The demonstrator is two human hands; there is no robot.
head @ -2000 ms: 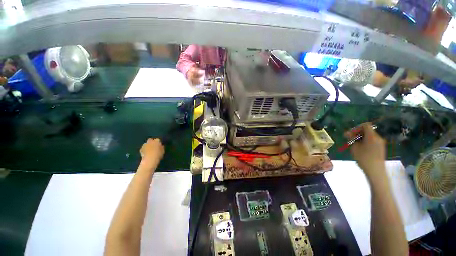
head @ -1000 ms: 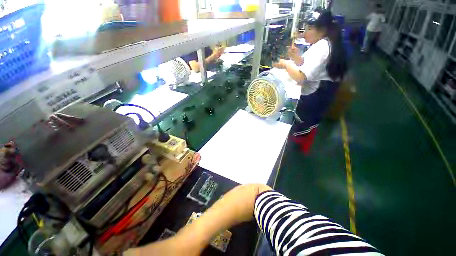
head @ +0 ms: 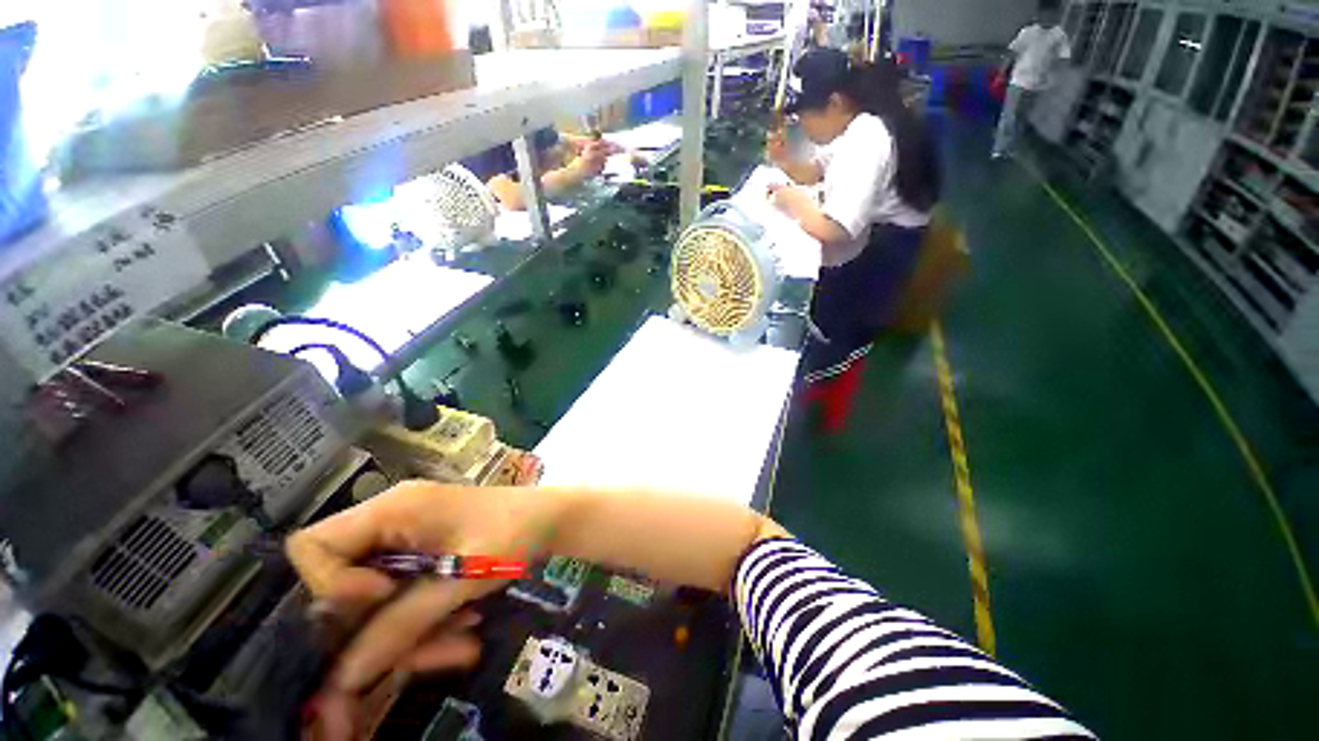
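My right hand (head: 379, 586) reaches in from the right under a black-and-white striped sleeve and is blurred. It is closed on thin red and black test probes (head: 460, 566), whose red part points right. The hand is in front of the grey instrument, over the left part of the black test board (head: 668, 625). A white round plug adapter (head: 554, 670) sits on a cream socket strip (head: 611, 704) right of the fingers. A small green board (head: 561, 576) shows just below my forearm. What lies under the fingers is blurred. I cannot make out my left hand.
A grey vented instrument (head: 174, 463) fills the left. A cream block (head: 441, 439) with a black plug stands beside it. White paper (head: 658, 413) lies beyond my forearm, with a fan (head: 723, 275) at its far end. A person (head: 865, 174) stands at the line. A shelf beam crosses above.
The view has turned right since the oldest frame, then slightly further. My right hand now shows in front of the instrument with the probes. My left hand has left clear view.
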